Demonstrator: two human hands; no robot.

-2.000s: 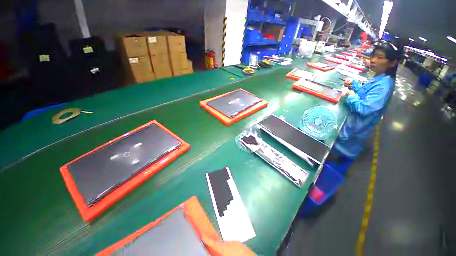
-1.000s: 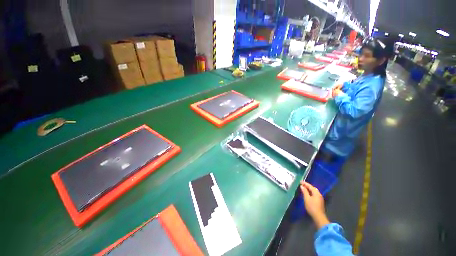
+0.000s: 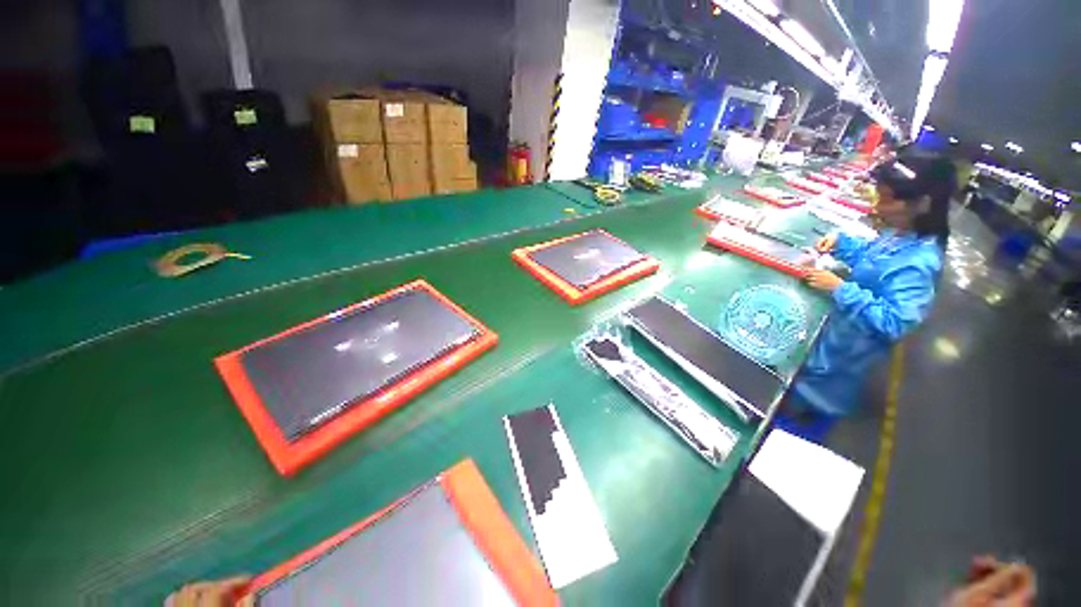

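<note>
A grey panel [image 3: 397, 563] lies in an orange-red foam tray [image 3: 496, 528] at the bottom, cut off by the picture's edge. My left hand [image 3: 209, 593] is at the tray's left corner, mostly cut off; its grip cannot be made out. My right hand [image 3: 996, 586] is at the bottom right, off the bench, blurred and cut off, apart from the tray. A strip sheet with black stepped strips on a white liner [image 3: 574, 543] lies right of the tray.
Two trayed panels [image 3: 356, 356] [image 3: 587, 263] lie farther back. Bagged strip sheets [image 3: 664, 397], a dark sheet stack [image 3: 709, 353] and a fan [image 3: 765, 320] line the right. A dark-and-white object [image 3: 759, 522] overlaps the bench edge. A person in blue [image 3: 883, 285] works beyond.
My left hand has appeared at the tray's corner. My right hand has moved right and down from the bench edge. The dark-and-white object has appeared there. The trayed panels sit farther right in view.
</note>
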